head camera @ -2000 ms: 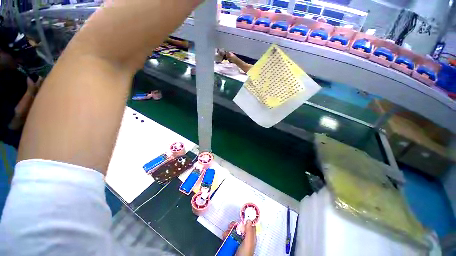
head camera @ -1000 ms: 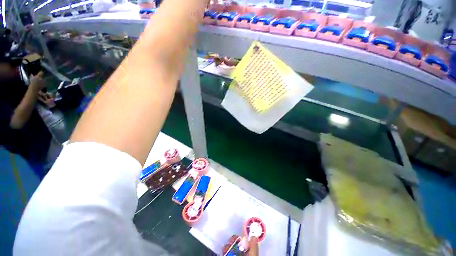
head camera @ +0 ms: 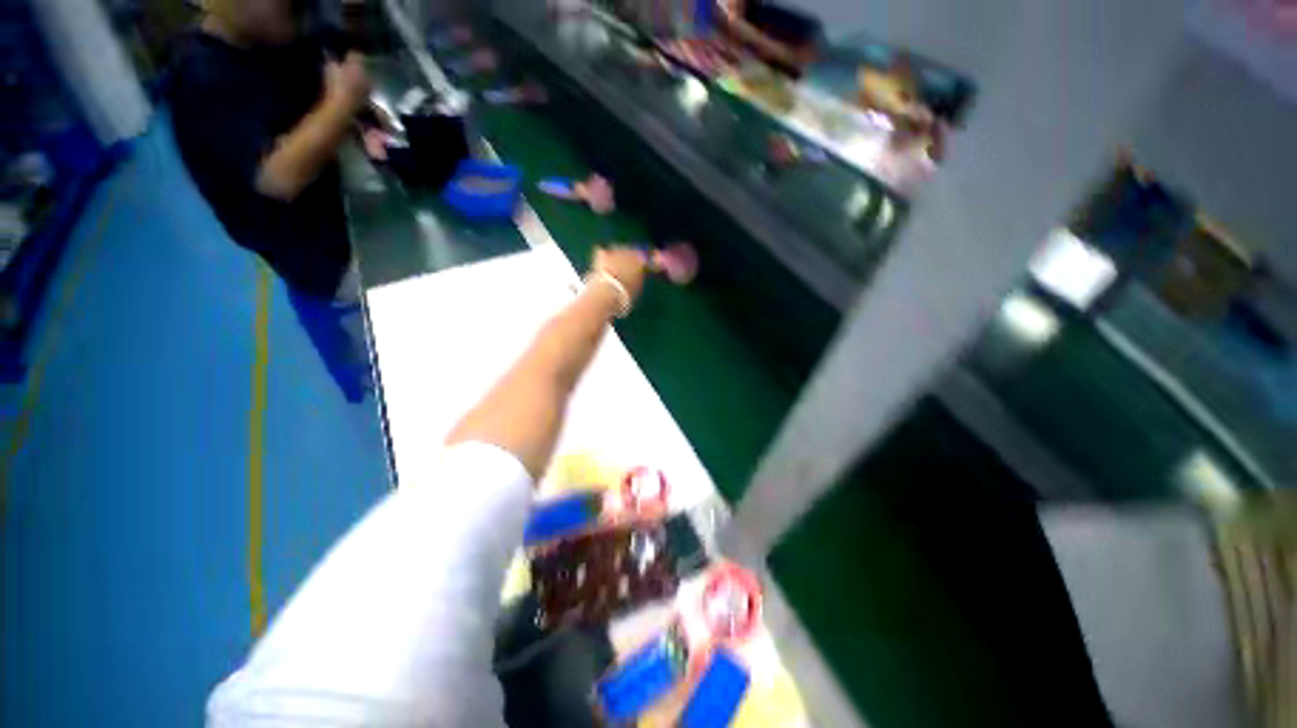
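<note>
My left hand (head camera: 619, 268), with a pale band at the wrist, is stretched out over the green belt. Its fingers close around the handle end of a pink fan unit (head camera: 676, 262), blurred, whose round head points right. Another fan unit (head camera: 590, 192) lies farther up the belt. Near me on the bench, a fan unit (head camera: 644, 492) with a blue block lies beside a dark brown patterned rectangle (head camera: 605, 573). More open units with blue blocks (head camera: 714, 690) lie at the bottom edge, one pink head (head camera: 731, 603) showing clearly. My right hand is out of the picture.
A white board (head camera: 462, 349) covers the bench left of the green belt (head camera: 726, 349). A person in dark clothes (head camera: 263, 142) stands at the bench, near a blue bowl-like container (head camera: 484, 191). A grey post (head camera: 910, 299) rises at the right. Blue floor (head camera: 157, 469) lies left.
The view has swung left and down the line. My left arm has come down from the shelf to the belt, its hand now on a fan unit. My right hand has left the picture.
</note>
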